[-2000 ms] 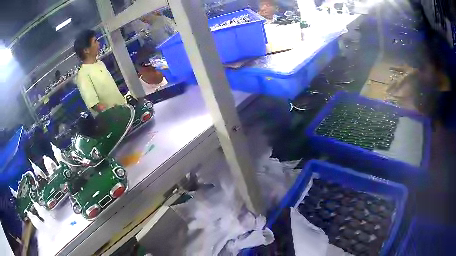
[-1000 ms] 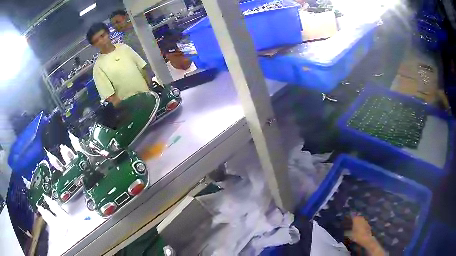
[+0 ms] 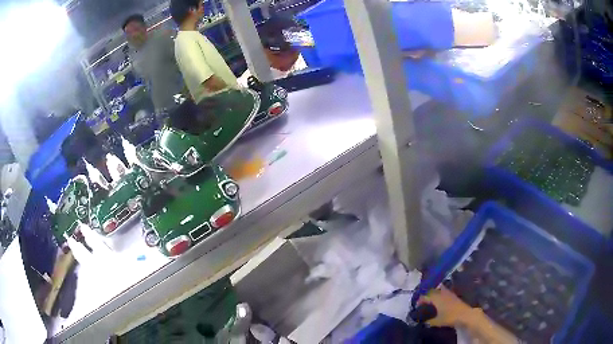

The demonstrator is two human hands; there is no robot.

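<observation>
My right hand (image 3: 449,310) is bare and reaches in from the lower right edge. Its fingers are closed on a small dark part (image 3: 424,312) at the near left corner of a blue tray. The blue tray (image 3: 579,265) holds rows of small dark parts (image 3: 514,282), with a pale liner along its left side. My left hand is not in view. Several glossy green model cars (image 3: 191,209) with red and white lamps stand on the white shelf at the left, among white pointed bottles (image 3: 115,168).
A post (image 3: 393,148) rises beside the shelf edge (image 3: 296,191). Crumpled white wrapping (image 3: 356,269) and an open carton (image 3: 272,279) lie below. Another tray with small green parts (image 3: 548,164) is behind. Two people stand beyond the shelf; blue totes (image 3: 423,27) are at the back.
My right hand has moved left from over the dark parts to the tray's corner, with a dark part in its fingers. The view has turned left, and the person in yellow has turned away.
</observation>
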